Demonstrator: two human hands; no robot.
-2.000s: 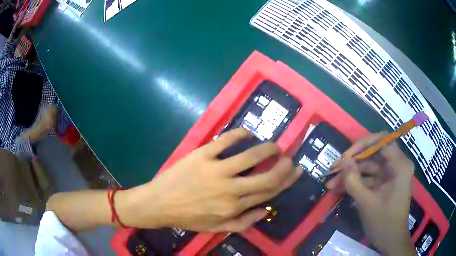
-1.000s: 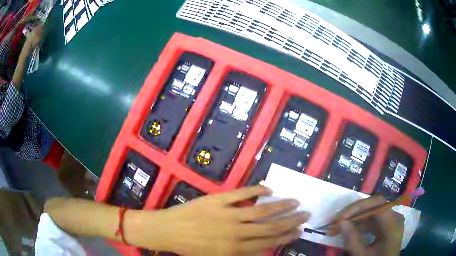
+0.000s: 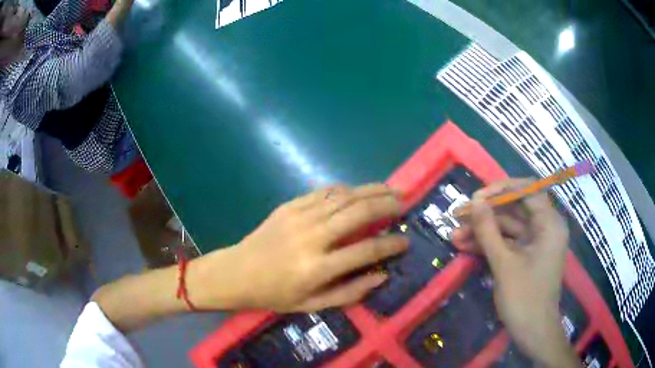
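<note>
The red-pink foam tray (image 3: 373, 332) lies tilted in view and holds several black phones with open backs. My left hand (image 3: 316, 248), with a red string at the wrist, lies with spread fingers over the phone (image 3: 413, 262) in the tray's far pocket; whether it grips anything cannot be told. My right hand (image 3: 513, 241) holds an orange pick (image 3: 528, 190) with a purple-pink end like a pencil. Its tip is at the silver and white patches of that phone. My fingers partly hide the tip, so a strip on it cannot be made out.
Fanned white sheets with rows of black bars (image 3: 531, 122) lie beyond the tray on the green bench (image 3: 345, 79). Another white sheet with black shapes (image 3: 240, 8) is at the top edge. A person in a checked sleeve (image 3: 68, 68) is at the left. A brown box (image 3: 36, 237) stands below.
The white backing sheet under my hands is out of view. Both hands are now at the far-pocket phone, the pick tip on its patches. The view has shifted and turned.
</note>
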